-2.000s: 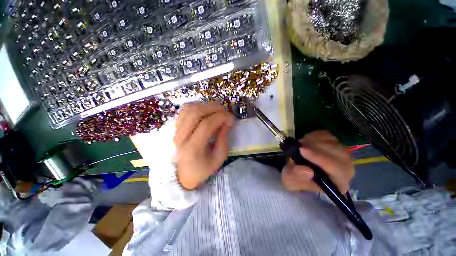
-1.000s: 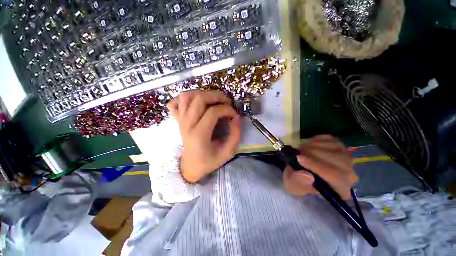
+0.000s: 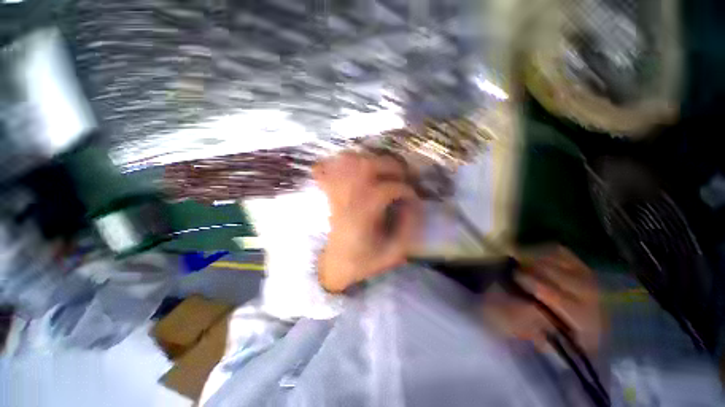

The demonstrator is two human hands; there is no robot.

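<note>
The head view is strongly blurred. My right hand [image 3: 560, 298] is closed round the black handle of the soldering iron [image 3: 477, 230], whose shaft points up and left. A small dark module [image 3: 433, 181] lies near the iron's tip, beside my left fingers. My left hand [image 3: 366, 222] is curled at the edge of the gold-coloured parts [image 3: 449, 139]; what its fingertips hold, if anything, is too blurred to tell. The red parts [image 3: 238, 176] lie left of it, and the blister tray [image 3: 270, 79] is above both piles.
The cleaner bowl [image 3: 536, 71] is at the upper right. A wire guard [image 3: 656, 238] stands below it. The solder spool [image 3: 119, 229] is at the left, with a thin wire running right from it. A cardboard piece [image 3: 187, 326] is at the lower left.
The whole view has shifted and blurred, so bench and hands appear further right. My right hand still holds the iron; my left hand stays curled by the piles.
</note>
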